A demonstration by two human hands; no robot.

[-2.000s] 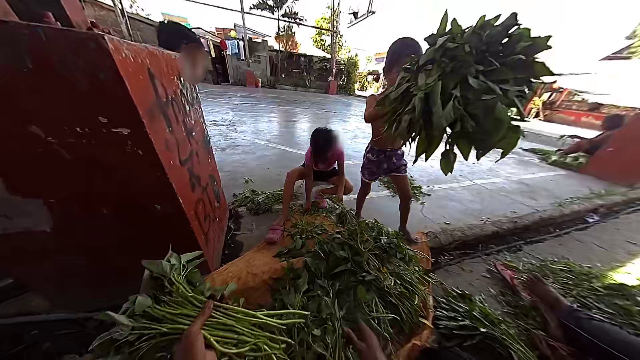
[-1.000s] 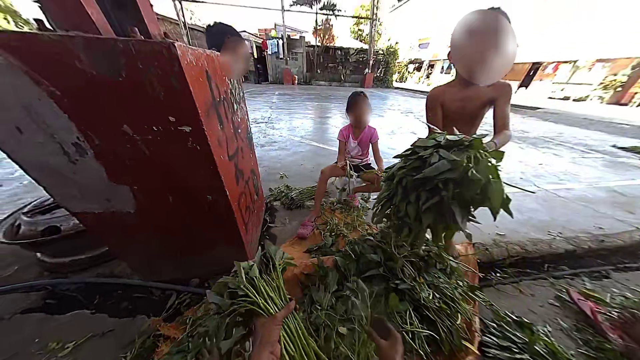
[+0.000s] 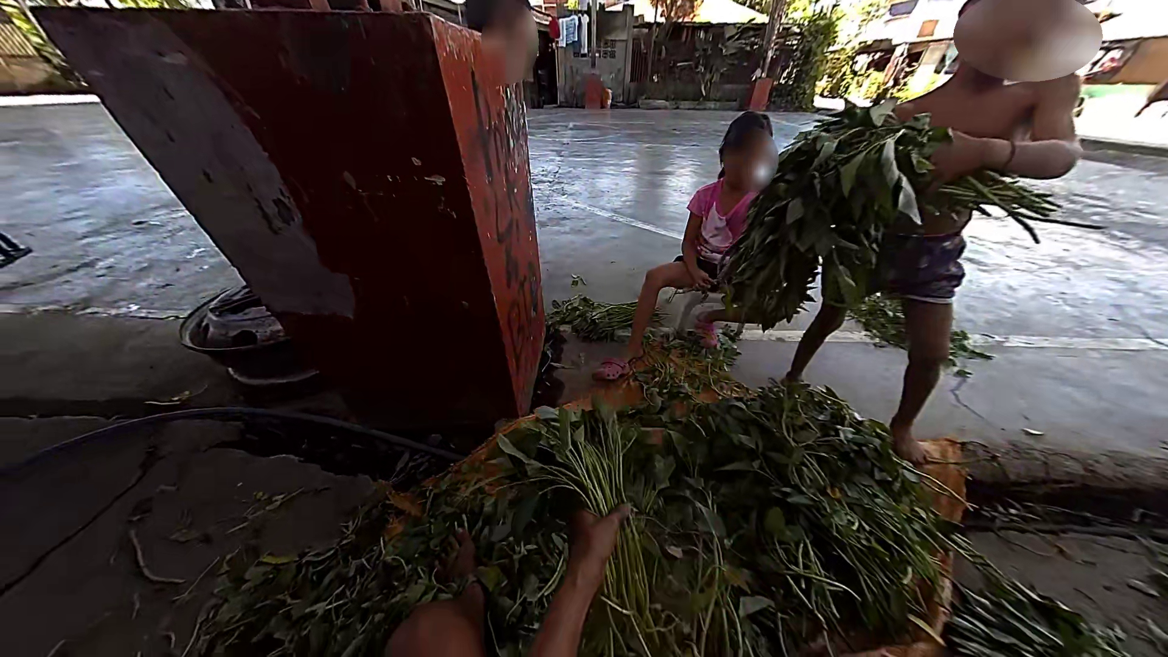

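My left hand (image 3: 595,540) is closed around a bunch of leafy green stems (image 3: 607,479), its leaves pointing away from me. The bunch lies over a wide heap of leafy greens (image 3: 785,474) spread on an orange sheet (image 3: 947,479). My right hand cannot be made out. A bare knee (image 3: 443,630) shows at the bottom, left of my forearm. At the right, a standing person (image 3: 995,123) holds a large leafy bundle (image 3: 830,201) in their arms. Another person in a pink top (image 3: 716,219) sits behind the heap.
A red painted concrete block (image 3: 365,182) stands at left, with a dark basin (image 3: 242,333) beside its base and a hose (image 3: 274,415) on the ground. A person's head shows behind the block. More greens (image 3: 1022,620) lie at lower right, beside a raised concrete edge (image 3: 1049,461).
The standing person's bundle has come down from head height to the chest, and that person has turned sideways. My right hand, seen over the heap earlier, is no longer visible. The view has shifted left.
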